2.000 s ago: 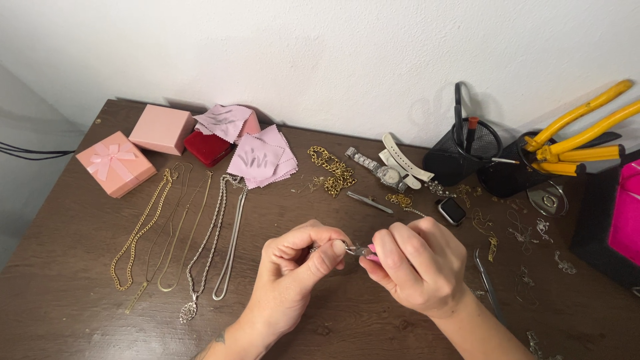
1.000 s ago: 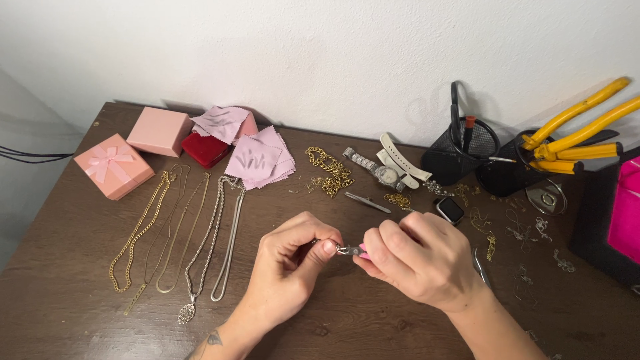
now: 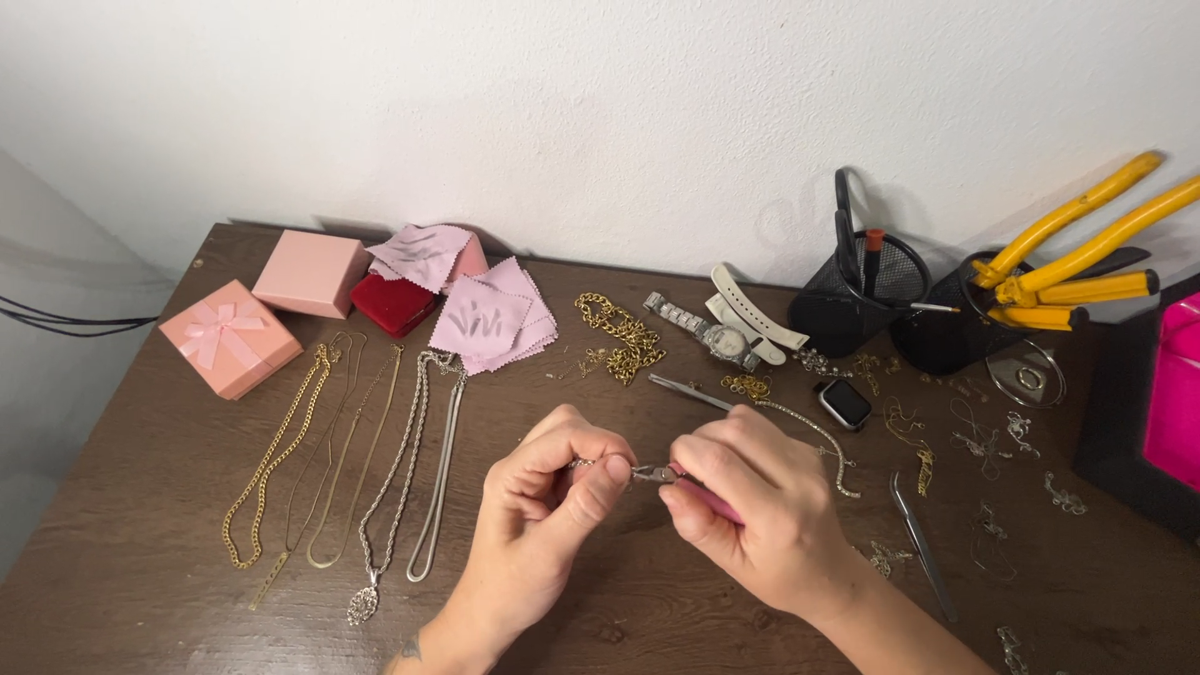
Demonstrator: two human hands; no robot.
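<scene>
Between thumb and fingers, my left hand pinches a small silver-coloured chain, most of it hidden in the hand. Pliers with pink handles are gripped in my right hand; their metal jaws are at the chain's end by my left thumb. Whether the jaws are closed on a link is too small to tell. Left of my hands lie several gold and silver necklaces, among them a rope chain with an openwork pendant. Straight tweezers and a stone-set bracelet lie behind my right hand.
Pink gift boxes, a red velvet box and polishing cloths stand back left. Watches, a smartwatch case, curved tweezers and loose chains lie right. Mesh cups hold yellow-handled tools near a black-and-pink container.
Both hands stay together at the front of the table, with the chain and pliers still held. They have shifted slightly, and no other object has plainly moved.
</scene>
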